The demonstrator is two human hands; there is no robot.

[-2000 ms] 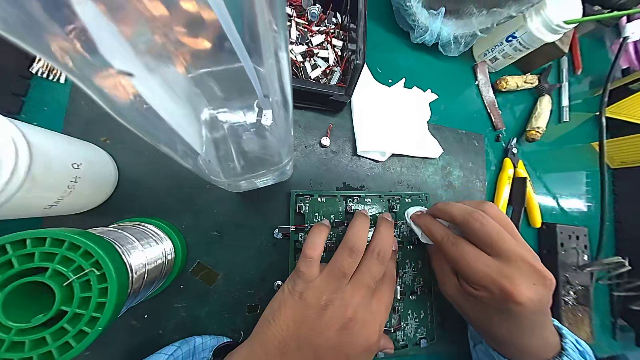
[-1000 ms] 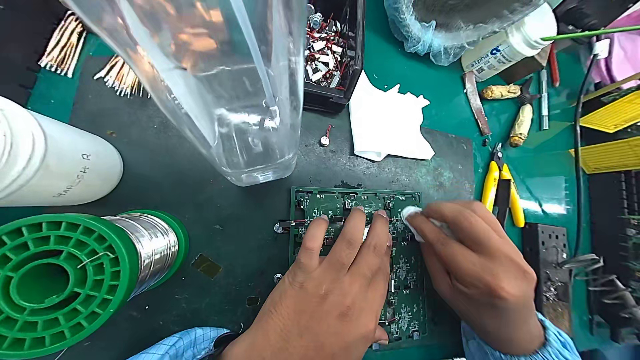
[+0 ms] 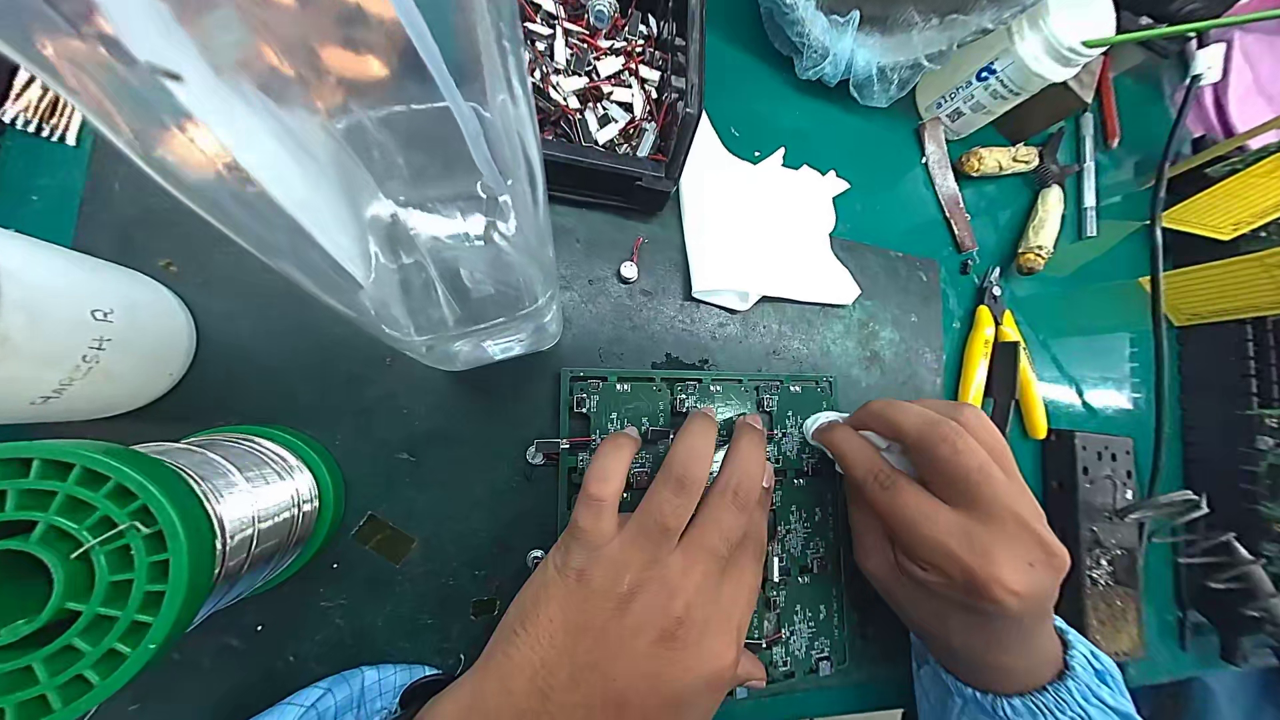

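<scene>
A green printed circuit board panel point(image 3: 805, 520) lies flat on the dark mat. Spread over its left and middle part, my left hand point(image 3: 660, 550) rests with fingertips on the board and grips nothing. My right hand point(image 3: 940, 530) pinches a folded white wipe point(image 3: 828, 428), whose tip touches the board near its upper right corner. Small round coin-shaped components with wires stick out past the board's left edge, one of them point(image 3: 537, 455) near the upper left. Another round component with red leads point(image 3: 629, 270) lies alone above the board. Part of the board is hidden under my left hand.
A clear plastic container point(image 3: 450, 230) and a black bin point(image 3: 610, 185) of wired parts stand above. Left are a solder wire spool point(image 3: 250, 500) and a white bottle point(image 3: 90, 330). A torn white cloth point(image 3: 765, 230), yellow-handled cutters point(image 3: 1003, 370) and a black metal block point(image 3: 1095, 530) lie toward the right.
The board and both hands keep nearly the same arrangement; the wipe stays in my right hand at the board's upper right. Nothing has plainly been taken up or let go.
</scene>
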